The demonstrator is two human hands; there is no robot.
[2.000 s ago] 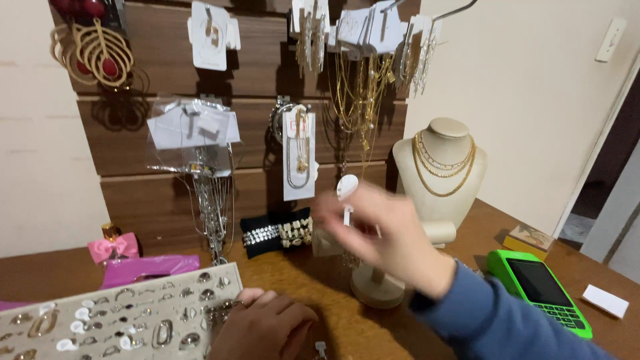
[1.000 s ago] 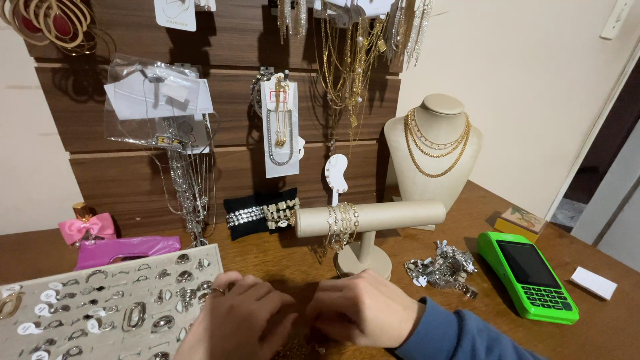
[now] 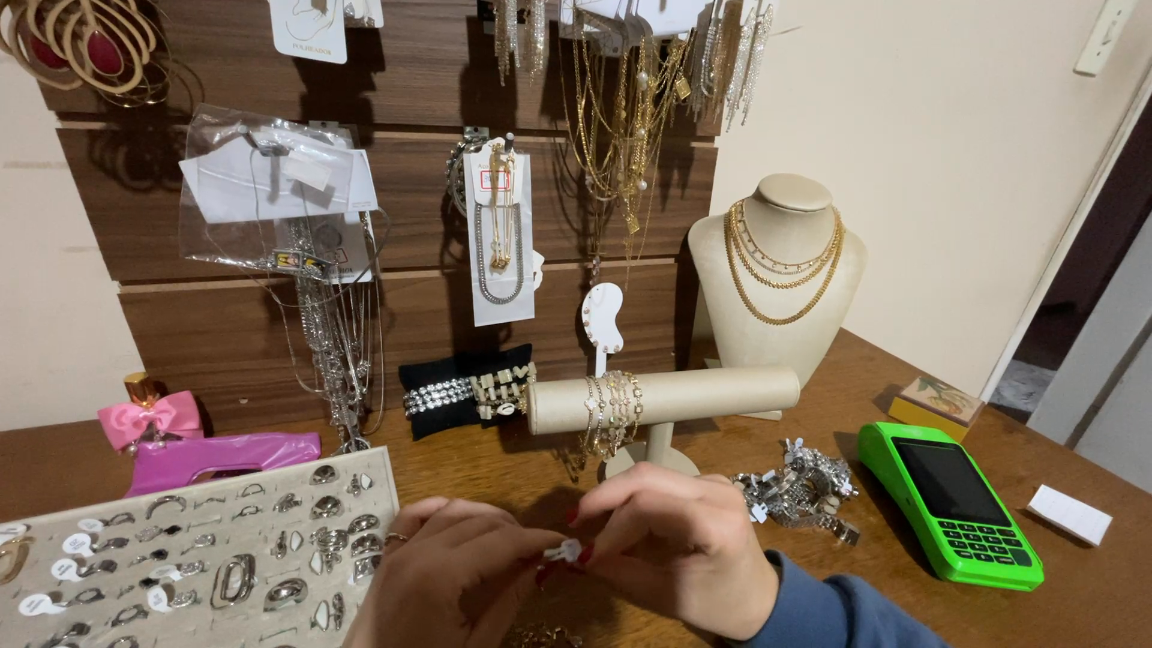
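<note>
My left hand [image 3: 459, 571] and my right hand [image 3: 670, 549] meet low in the middle of the view, both pinching a small white tag [image 3: 565, 551] between their fingertips. Whatever hangs from the tag is mostly hidden by the fingers. Just behind the hands stands a beige T-bar bracelet stand [image 3: 720, 398] with several gold-coloured bracelets [image 3: 614, 409] near its left end. Gold-coloured jewelry [image 3: 544, 635] lies on the wood below the hands, cut off by the frame edge. Right of my right hand is a pile of silver-coloured bracelets [image 3: 801, 486].
A ring tray [image 3: 202, 531] fills the lower left, before a purple plastic bag [image 3: 225, 457]. A necklace bust [image 3: 783, 270], a green card terminal [image 3: 954, 504], a small box [image 3: 936, 405] and a white card [image 3: 1069, 515] stand or lie right. Necklaces hang on the slatted panel [image 3: 414, 216].
My right hand has come down from in front of the bracelet stand to join my left hand. Both hands now hold a white tag up between their fingertips.
</note>
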